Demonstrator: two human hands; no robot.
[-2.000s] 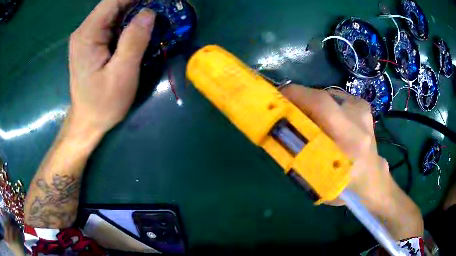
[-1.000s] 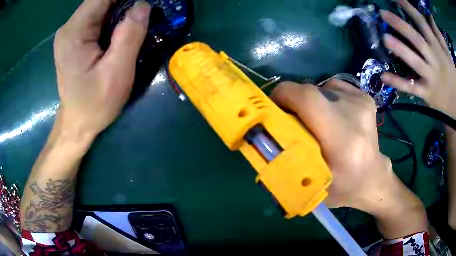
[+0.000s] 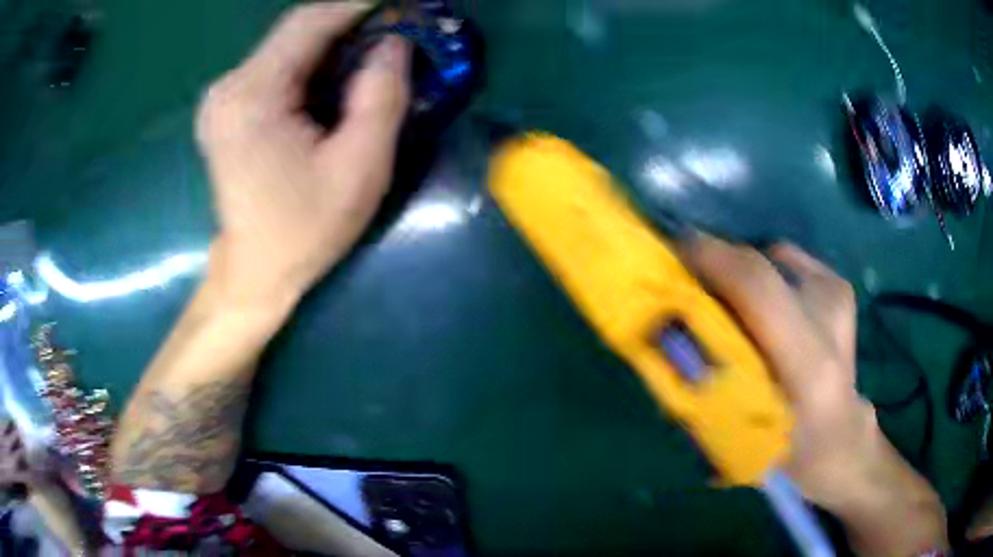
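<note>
My left hand (image 3: 310,152) holds a round circuit board assembly (image 3: 449,54) at the top of the view, thumb on its face; the fingers and the picture's edge hide part of it. My right hand (image 3: 800,348) grips the yellow hot glue gun (image 3: 632,294), whose front end points up and left toward the disc, a small gap apart. The gun's dark nozzle (image 3: 501,131) is blurred. A translucent glue stick (image 3: 798,517) comes out of the gun's rear.
More round board assemblies (image 3: 891,158) with pale wires lie at the right. A black cord (image 3: 942,310) runs at the right edge. A smartphone (image 3: 419,511) lies at the bottom. A pile of small red and gold parts (image 3: 82,419) and part of another person's hand (image 3: 13,452) are at the left.
The view has shifted, so the hands, gun and phone appear further right. The other person's hand over the discs at the right is gone, and fewer discs show there. The red lead no longer shows.
</note>
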